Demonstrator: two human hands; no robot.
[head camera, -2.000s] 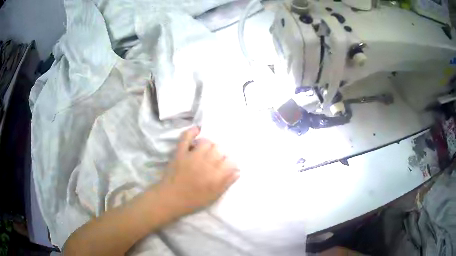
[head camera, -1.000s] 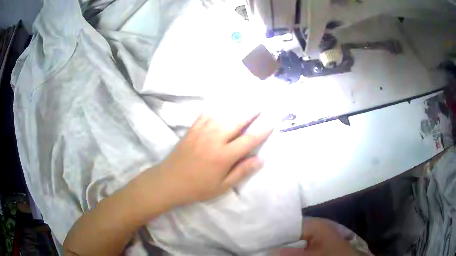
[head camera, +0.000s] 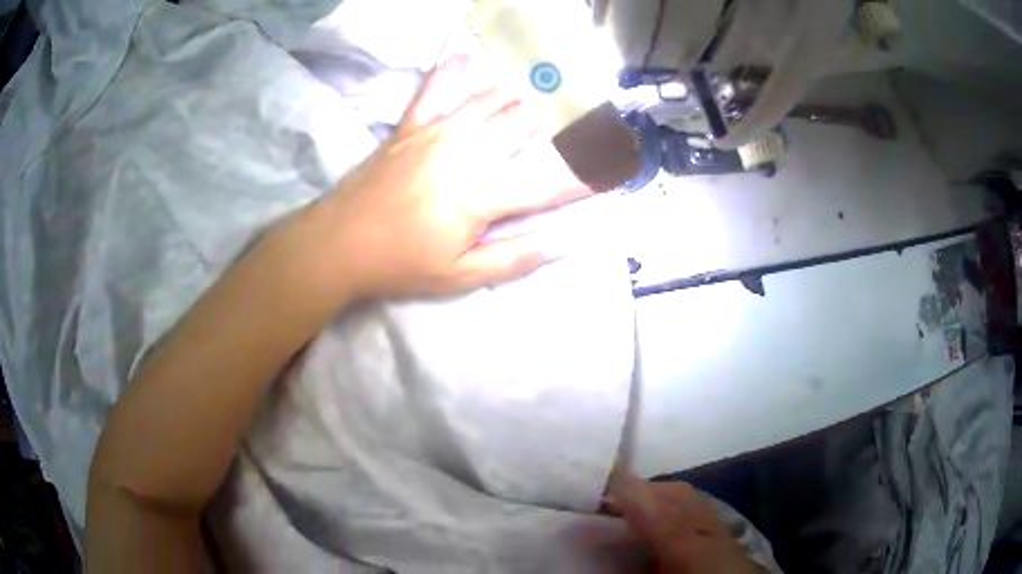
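A pale, creased garment piece (head camera: 493, 392) covers the left and middle of the table, its straight edge running down from the needle area. My left hand (head camera: 437, 207) lies flat on the cloth with fingers spread, left of the presser foot area, fingertips washed out by the lamp. My right hand (head camera: 672, 525) is at the bottom, pinching the cloth's edge near the table front. The brown flap (head camera: 600, 148) sits beside the presser foot, below a blue round mark (head camera: 546, 77). Glare hides the needle point.
The cream sewing machine (head camera: 818, 56) fills the upper right. The white table (head camera: 784, 359) curves along the front, with a dark seam across it. A grey-white garment bundle (head camera: 953, 460) hangs at the lower right.
My left hand has moved up and spread flat on the cloth toward the needle area. My right hand has come into view and holds the edge. The cloth edge now reaches the presser foot.
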